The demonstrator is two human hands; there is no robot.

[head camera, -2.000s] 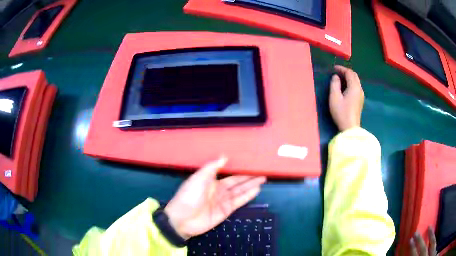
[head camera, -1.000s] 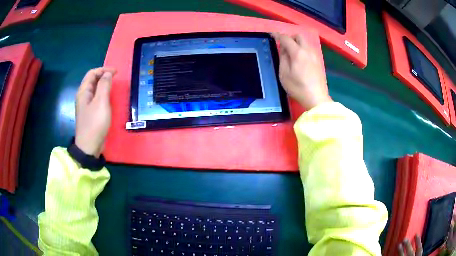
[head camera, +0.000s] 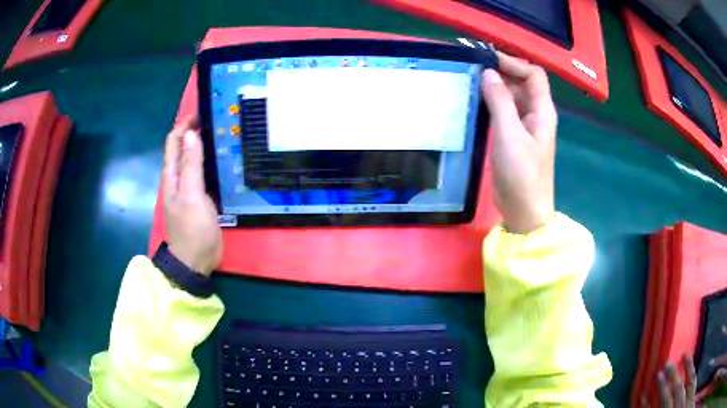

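Note:
The black-framed tablet [head camera: 343,179] is lit and appears raised and tilted above the red foam pad [head camera: 359,259]. A white pop-up window covers part of a black text window on its screen. My left hand [head camera: 191,203] grips the tablet's left edge, its fingers partly hidden behind it. My right hand [head camera: 522,131] grips the upper right corner, thumb on the frame. The detachable keyboard [head camera: 339,370] lies nearest me, separate from the tablet, its lower part cut off by the picture's edge.
Stacked red foam pads [head camera: 36,215] stand at the left and more foam pads [head camera: 666,311] at the right, with tablets on them. Other padded tablets lie along the far side of the green surface [head camera: 119,187]. Another person's fingers [head camera: 677,386] show at the lower right.
Since two seconds ago, both hands have moved to the tablet's sides and taken hold of it. The tablet has come up and nearer. A white pop-up window has appeared on its screen.

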